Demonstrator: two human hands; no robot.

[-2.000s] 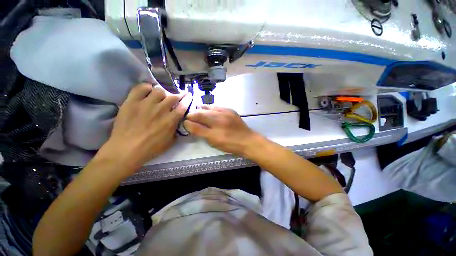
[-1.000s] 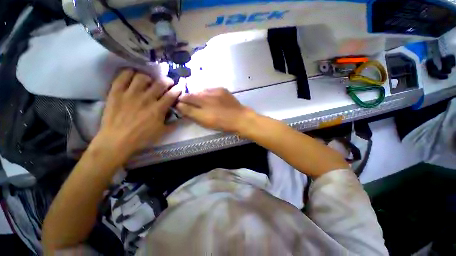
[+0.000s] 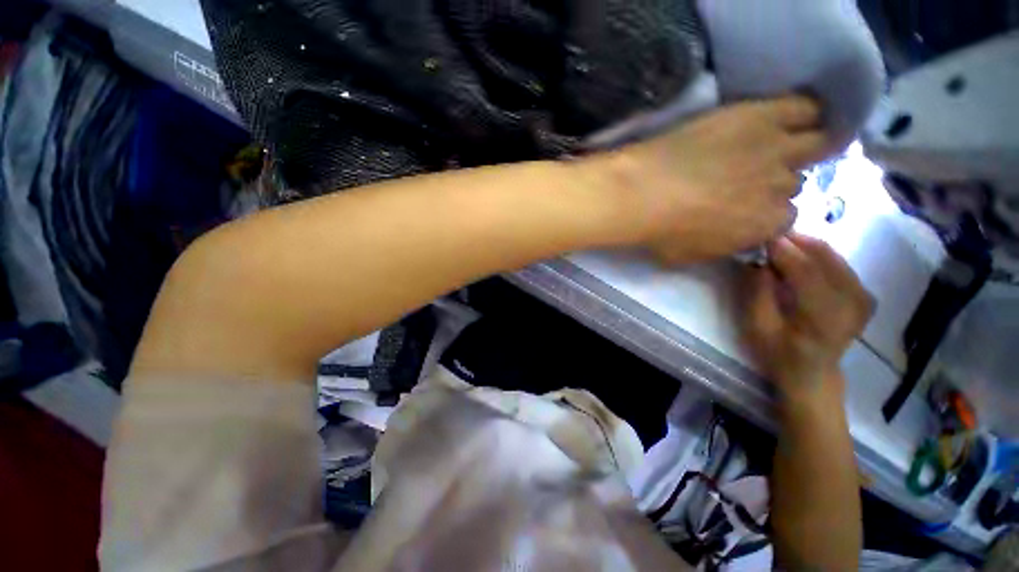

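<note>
My left hand [image 3: 726,184] lies on the pale grey-white lining [image 3: 788,56] near the lit needle area of the sewing machine [image 3: 955,112]. Its fingers bend over the cloth. My right hand [image 3: 810,296] is close beside it, fingertips pinched together on the edge of the piece, blurred. The dark, finely woven outer fabric [image 3: 447,84] lies in a bulky heap to the left, behind my left forearm. The needle and presser foot cannot be made out clearly in the glare.
Black fabric strips [image 3: 939,318] lie right of my right hand. Beyond them are an orange tool [image 3: 956,404] and green loops [image 3: 925,467]. The ruler-marked table edge [image 3: 626,324] runs diagonally below my hands. Cut bundles [image 3: 67,190] are piled at far left.
The view has swung left and tilted, so the machine now sits at the right edge and the dark fabric heap shows more. Both hands remain close together at the lit area.
</note>
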